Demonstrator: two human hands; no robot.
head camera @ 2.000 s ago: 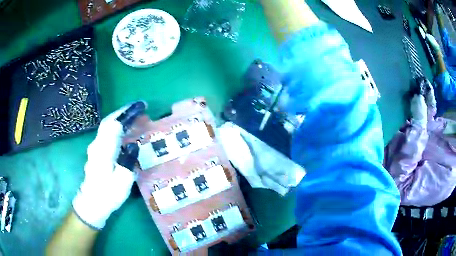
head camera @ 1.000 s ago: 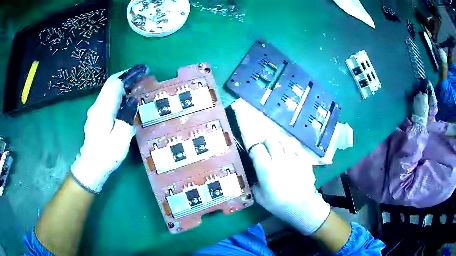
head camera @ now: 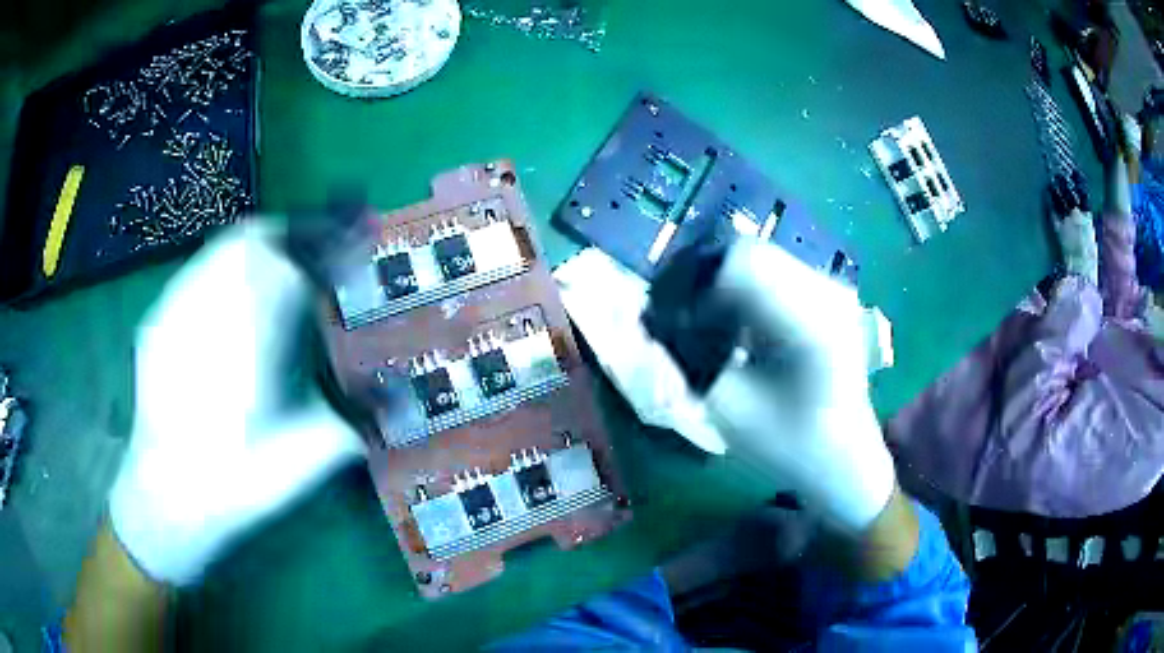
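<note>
The reddish-brown fixture base (head camera: pixel 475 436) lies in front of me with three silver heat sinks (head camera: pixel 440 523) in its pockets, each bearing two black transistors (head camera: pixel 398 276). My left hand (head camera: pixel 217 396), white-gloved and blurred, is at the base's left edge; its dark fingertips are too blurred to tell if they grip. My right hand (head camera: pixel 791 370), gloved and blurred, is right of the base, over the crumpled white cloth (head camera: pixel 628 334) and the near part of the dark blue-grey cover plate (head camera: pixel 651 140). Its black fingertips are bunched; whether they hold anything is unclear.
A black tray (head camera: pixel 128 262) of screws with a yellow strip (head camera: pixel 63 220) is at upper left. A white dish (head camera: pixel 380 89) of small parts is at the top. A separate heat sink piece (head camera: pixel 918 179) lies at right. A pink-clothed person (head camera: pixel 1034 408) sits beyond the bench edge.
My right hand first came back from the far side, then rose from beside the base to over the cloth and cover plate. My left hand has shifted slightly down and left.
</note>
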